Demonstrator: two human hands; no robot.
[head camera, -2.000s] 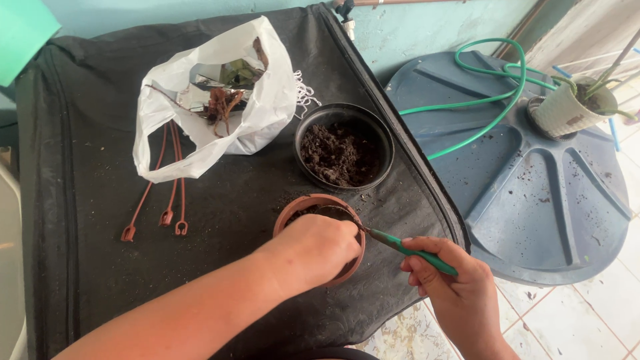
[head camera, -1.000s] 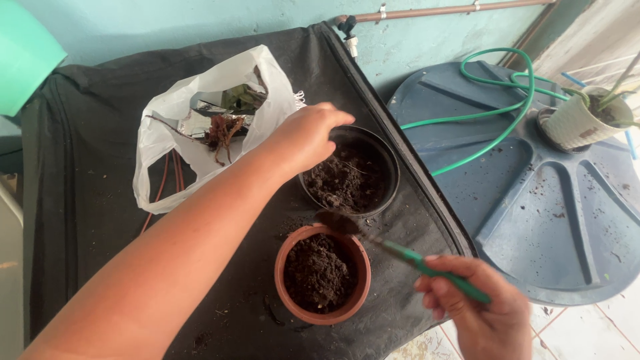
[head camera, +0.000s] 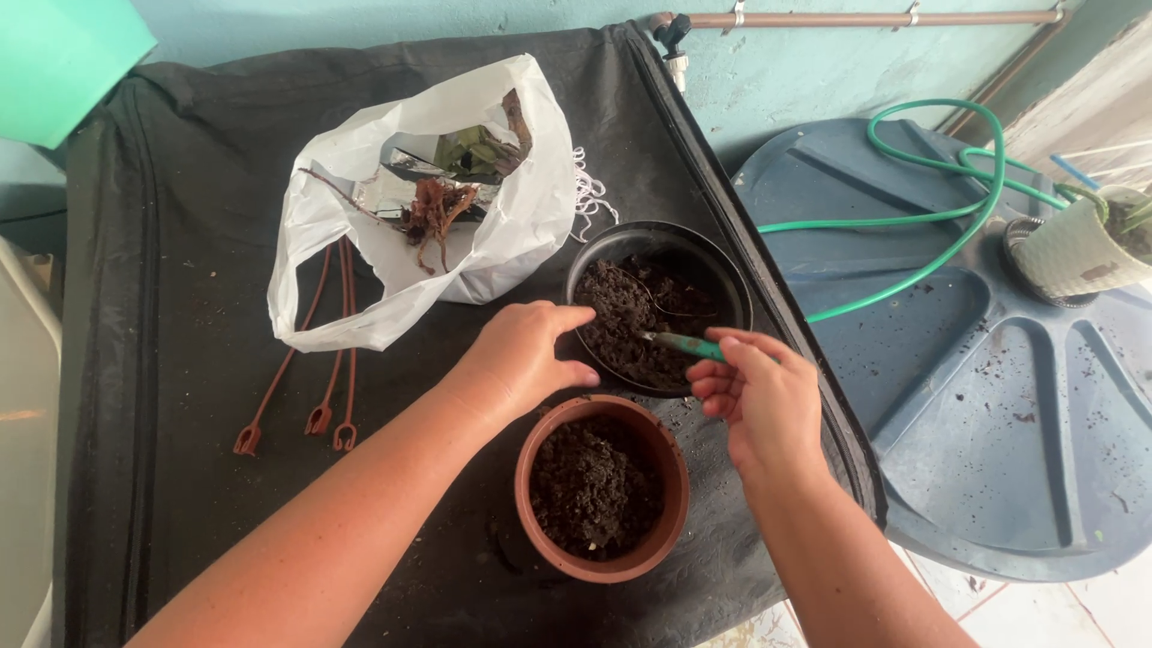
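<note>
A black plastic pot holds dark soil with a few thin roots on it. My right hand grips the green handle of a hand trowel, whose blade is sunk in that soil and hidden. At the pot's left rim, my left hand has its thumb and index finger apart, with nothing between them. Nearer to me stands a brown plastic pot, with a mound of soil inside. A white plastic bag with dry roots and leaves lies open behind my left hand.
Brown plastic pot hangers stick out from under the bag on the black cloth cover. White cord lies right of the bag. To the right, a blue plastic lid bears a green hose and a white planter.
My left hand has left the brown pot and is now at the black pot's left side. The trowel has moved from between the pots into the black pot's soil.
</note>
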